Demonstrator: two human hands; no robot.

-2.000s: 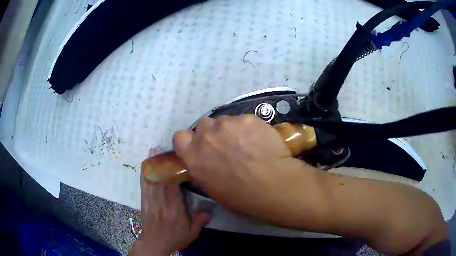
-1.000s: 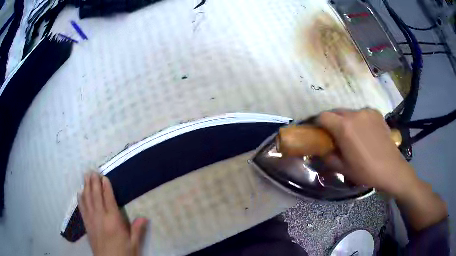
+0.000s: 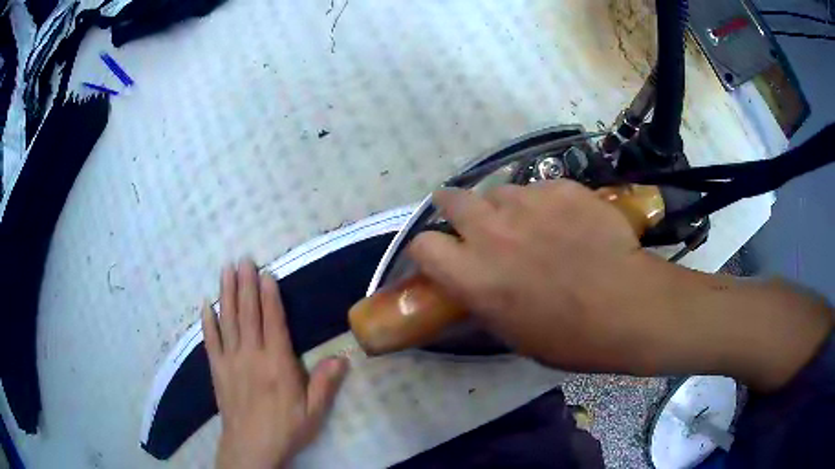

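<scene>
A dark curved collar piece (image 3: 320, 298) with a white outer edge lies near the front of the table. The steam iron (image 3: 490, 165) rests over its right part and hides that end. My right hand (image 3: 531, 261) is closed around the iron's orange-brown wooden handle. My left hand (image 3: 261, 366) lies flat across the collar piece left of the iron, fingers slightly apart, palm down, not gripping.
A dark curved pile (image 3: 46, 211) lies at the left, with blue-violet sticks (image 3: 116, 70) by its top end and a black-and-white heap (image 3: 46, 46) behind. The metal iron rest (image 3: 737, 41) is at the upper right. Black hoses (image 3: 671, 82) rise from the iron. A round white base (image 3: 693, 417) shows below.
The iron has moved left from beside the collar's right end onto it, and has turned. My left hand has shifted right along the piece. The view has shifted slightly.
</scene>
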